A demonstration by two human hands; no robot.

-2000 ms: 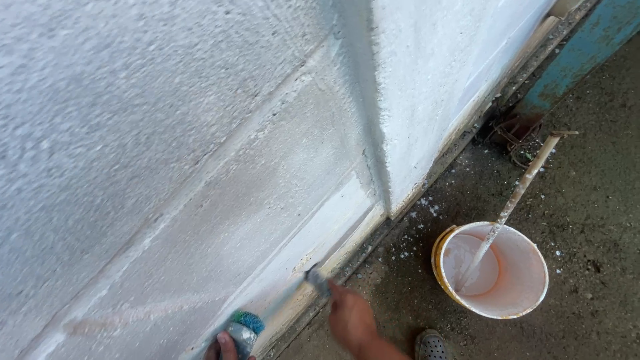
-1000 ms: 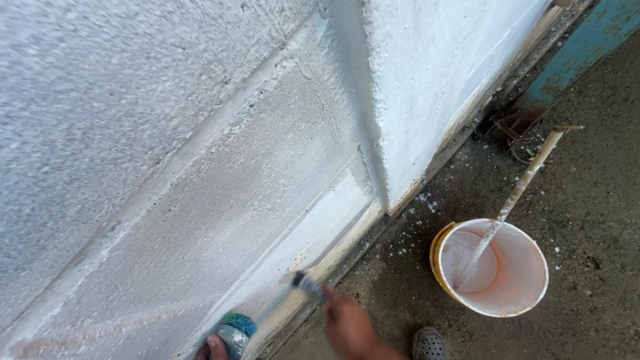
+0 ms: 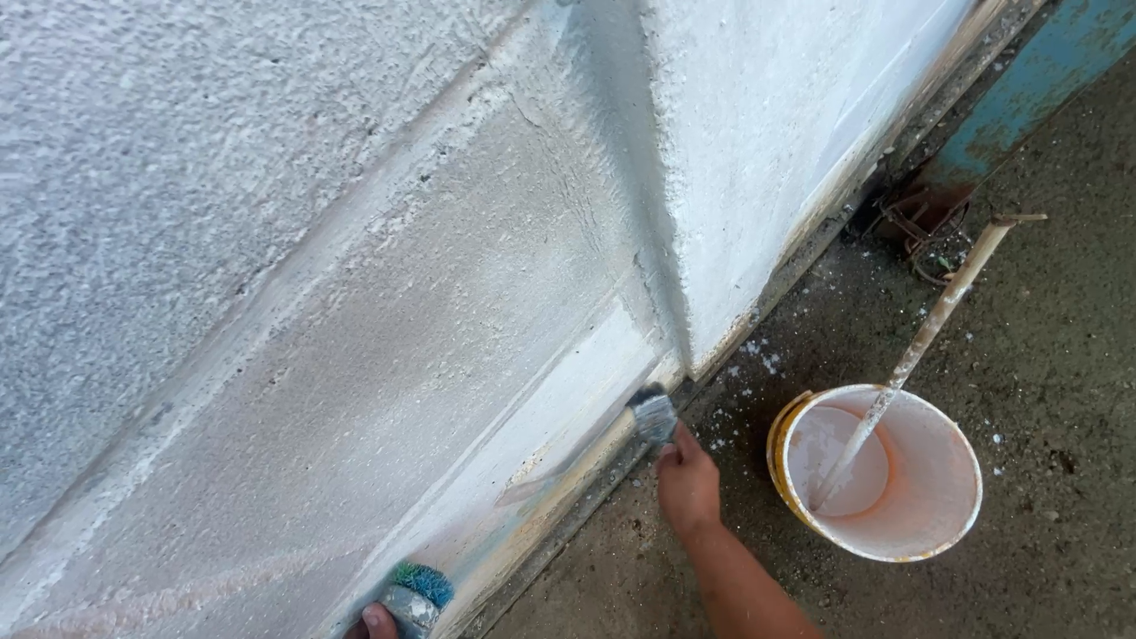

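My right hand grips a paintbrush with a grey ferrule; its dark bristles touch the bottom strip of the wall near the corner. At the lower edge, my left hand, mostly out of frame, holds a container or tool topped with blue-green bristles; what exactly it is I cannot tell. White paint covers a band low on the rough plastered wall. To the right stands a bucket holding whitish liquid, with a paint-spattered stick leaning in it.
A white wall projection meets the floor beyond the corner. At the upper right is a rusty blue post with tangled wire at its foot. White spatters dot the rough concrete floor around the bucket.
My right hand has moved the brush up and to the right along the wall's base, to near the corner. The left hand stays low at the frame's edge.
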